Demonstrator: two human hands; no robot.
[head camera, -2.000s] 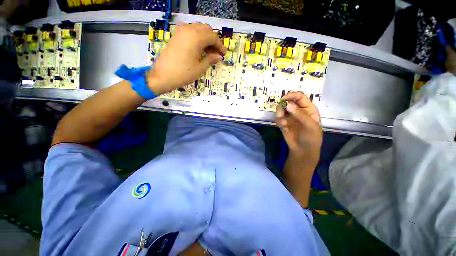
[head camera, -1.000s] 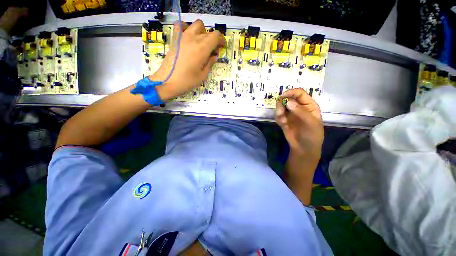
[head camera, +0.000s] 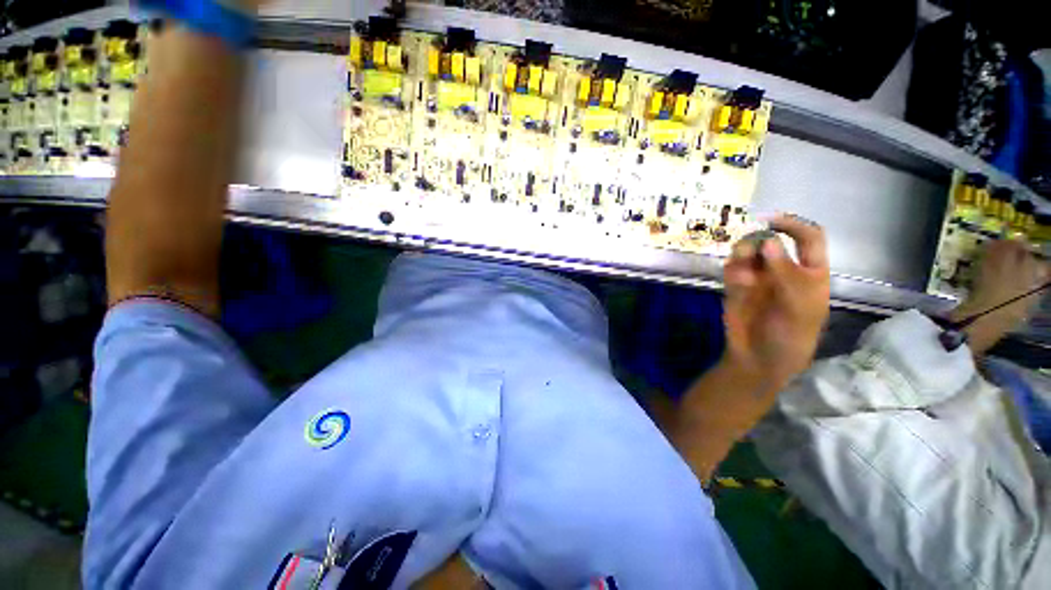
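The circuit board panel (head camera: 496, 173) lies on the conveyor rail in front of me, with yellow transformers (head camera: 599, 104) and black parts along its far edge. My right hand (head camera: 781, 282) is at the panel's near right corner, thumb and fingers pinched on a small dark component (head camera: 758, 240). My left arm reaches up past the panel's left side. The blue wrist strap (head camera: 205, 16) shows at the top edge. My left hand itself is cut off by the frame.
Another board panel (head camera: 67, 110) lies to the left and one more (head camera: 966, 225) to the right. A neighbouring worker's hand (head camera: 1005, 282) touches the right one. The metal rail (head camera: 519, 251) runs along the near side. Dark parts bins (head camera: 795, 35) stand behind the line.
My left hand has left the panel and moved up and left out of the picture. My right hand has moved right to the panel's corner, still pinching. The neighbour's hand now shows at the right panel.
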